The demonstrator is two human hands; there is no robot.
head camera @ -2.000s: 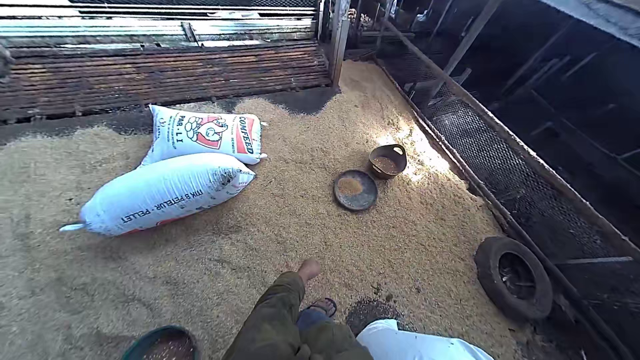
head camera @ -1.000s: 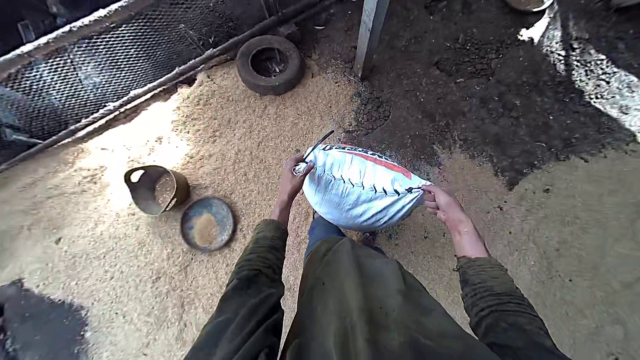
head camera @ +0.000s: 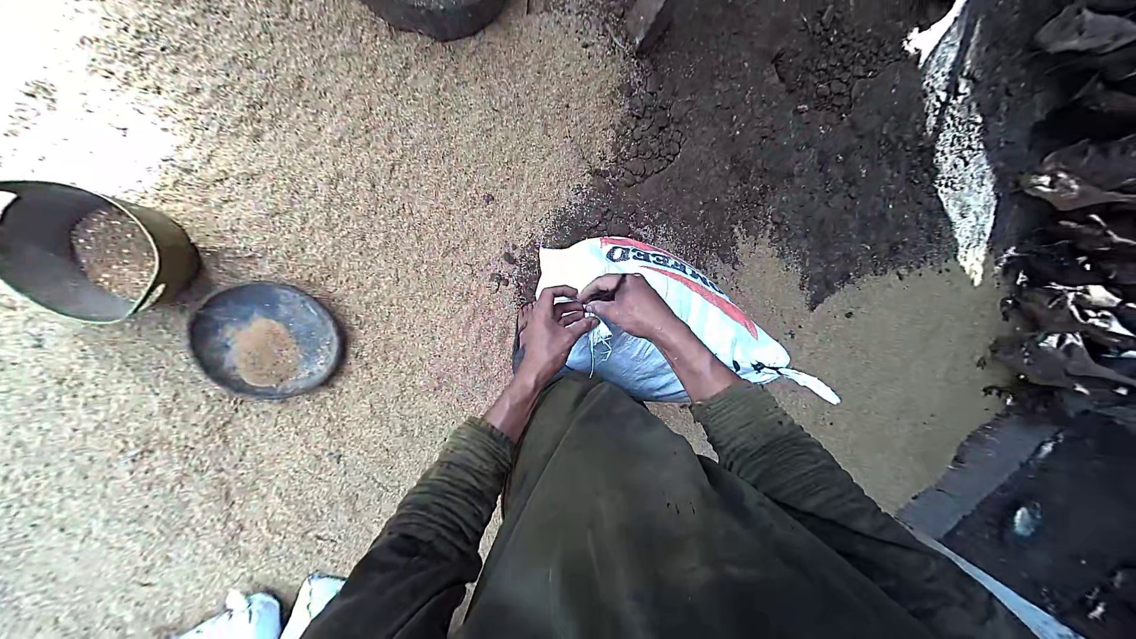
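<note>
A full white woven feed sack (head camera: 683,293) with red stripes and dark lettering lies on the ground just in front of my legs. Its right end has a tied, twisted tail. My left hand (head camera: 555,333) and my right hand (head camera: 626,306) meet at the sack's left end, fingertips pinching its edge, where loose white threads hang down. Part of a bare foot shows beside the left hand. Out to the left a dark round pan (head camera: 311,337) holds a little grain, and close by it a bucket (head camera: 173,253) tilted on its side holds grain too.
Spread grain (head camera: 399,204) covers the ground on the left. Dark cracked soil (head camera: 710,151) lies ahead to the right. An old tyre (head camera: 435,18) is at the top edge. Ragged dark material (head camera: 1083,266) lines the right side, and white sacks (head camera: 253,617) show at the bottom left.
One second ago my hands held the sack's two upper corners, wide apart. Now they are together at its left end, and the sack lies lower, on the ground. The view has shifted strongly.
</note>
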